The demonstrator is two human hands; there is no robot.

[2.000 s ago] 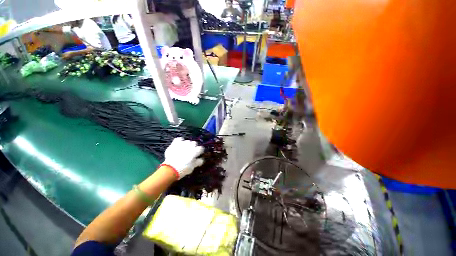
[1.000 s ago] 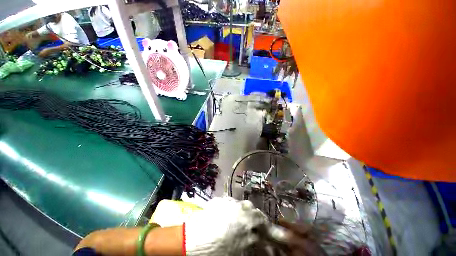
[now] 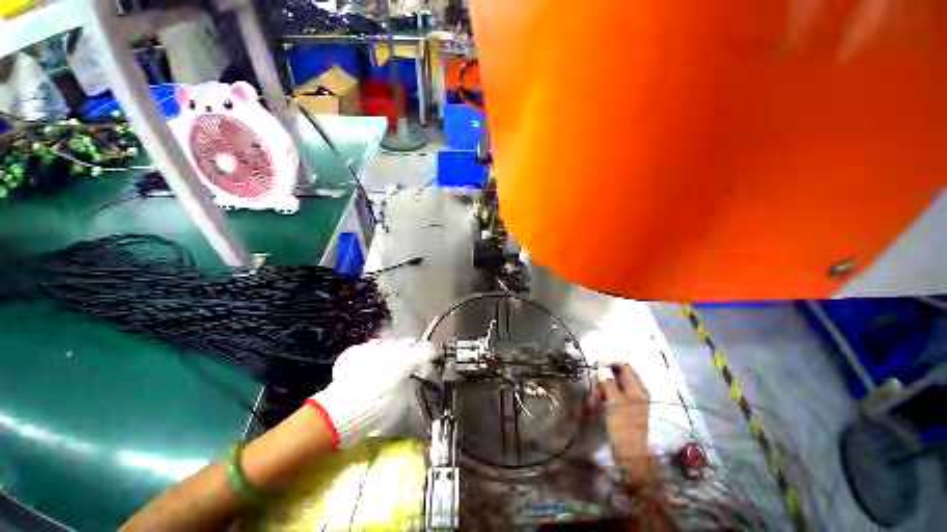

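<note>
My left hand (image 3: 376, 382), in a white glove with a red cuff, is at the left side of a small silvery clamping fixture (image 3: 469, 355); its fingertips are small and blurred, so I cannot tell what they hold. The fixture is over a round grey plate (image 3: 509, 431) with a dark ring rim. My right hand (image 3: 621, 400), bare, is at the plate's right edge, thumb and fingers closed on a thin dark lead that runs towards the fixture. Black cables (image 3: 197, 312) lie fanned on the green table, their reddish ends beside my left glove.
A large orange hood (image 3: 706, 145) fills the upper right. A yellow-wrapped block (image 3: 358, 488) is below my left wrist. A silvery rail (image 3: 442, 488) stands left of the plate. A small red part (image 3: 692, 457) and loose wires are at right. A pink-and-white fan (image 3: 241, 151) stands on the table.
My left hand has moved from the cable bundle, across the front of the plate, to the fixture's left side. My right hand now shows clearly at the plate's right. The view has turned right.
</note>
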